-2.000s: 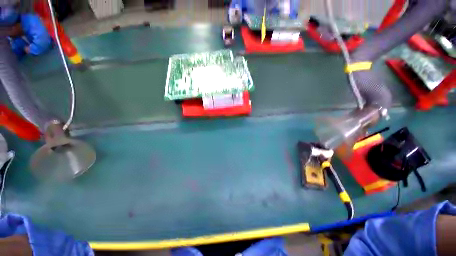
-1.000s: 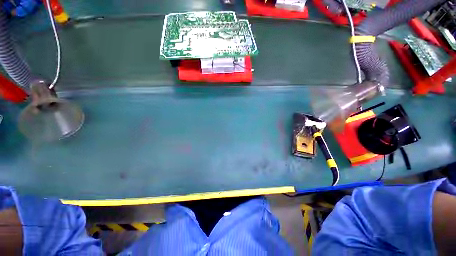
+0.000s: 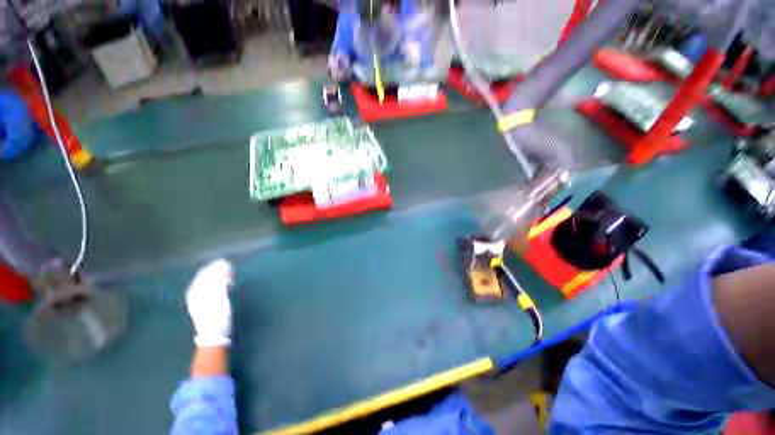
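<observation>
A green circuit board (image 3: 310, 157) rests on a red carrier (image 3: 336, 211) on the conveyor, with a silvery-grey block (image 3: 344, 190) under its front edge. My left hand (image 3: 210, 303), in a white glove, is over the bench in front of the board and to its left, not touching it. The hand is blurred and its fingers cannot be told apart. My right hand is out of the picture; only the sleeve and part of the arm show at the right edge.
The soldering iron (image 3: 520, 295) rests in its stand (image 3: 483, 280), right of centre. A black fan (image 3: 595, 234) on a red base stands beyond it. Extraction hoods (image 3: 78, 323) hang at left and right. A person (image 3: 344, 38) in blue is across the line, near other boards on red carriers.
My left hand has come into view over the bench. The view has tilted up and turned right, showing more of the far side. The board still rests on its carrier.
</observation>
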